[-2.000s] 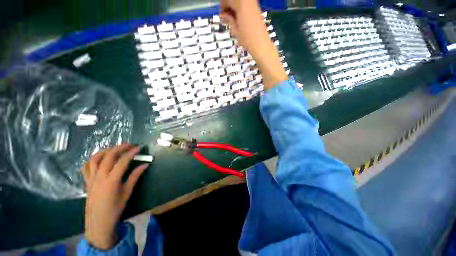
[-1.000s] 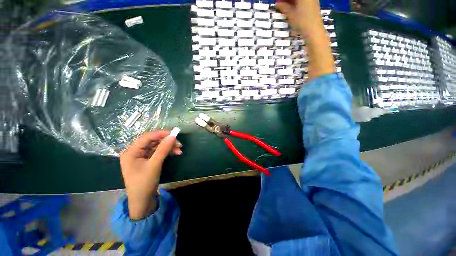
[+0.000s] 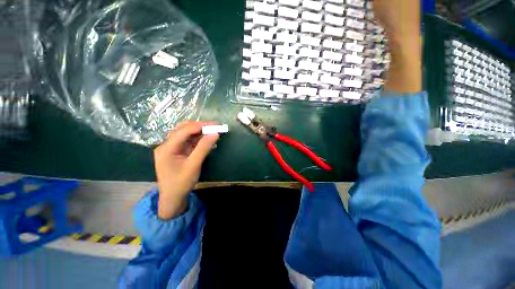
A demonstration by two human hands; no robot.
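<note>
My left hand (image 3: 183, 158) holds a small white housing (image 3: 215, 129) between thumb and fingers, just left of the pliers. The red-handled pliers (image 3: 267, 132) lie on the green mat with their white padded jaws pointing up-left. My right arm reaches up over the right side of a tray filled with rows of white parts (image 3: 305, 51). My right hand (image 3: 398, 14) is cut off by the top edge, so its fingers and anything in them are hidden.
A large clear plastic bag (image 3: 113, 101) lies at left, with several white parts (image 3: 165, 59) in or on it. Another filled tray (image 3: 483, 90) stands at right, with a translucent bottle (image 3: 439, 136) near its front edge. A blue stool (image 3: 39, 209) stands on the floor at lower left.
The view has shifted, so the bench things sit higher in the picture. My left hand has lifted the white housing from beside the bag. My right hand has passed out at the top edge.
</note>
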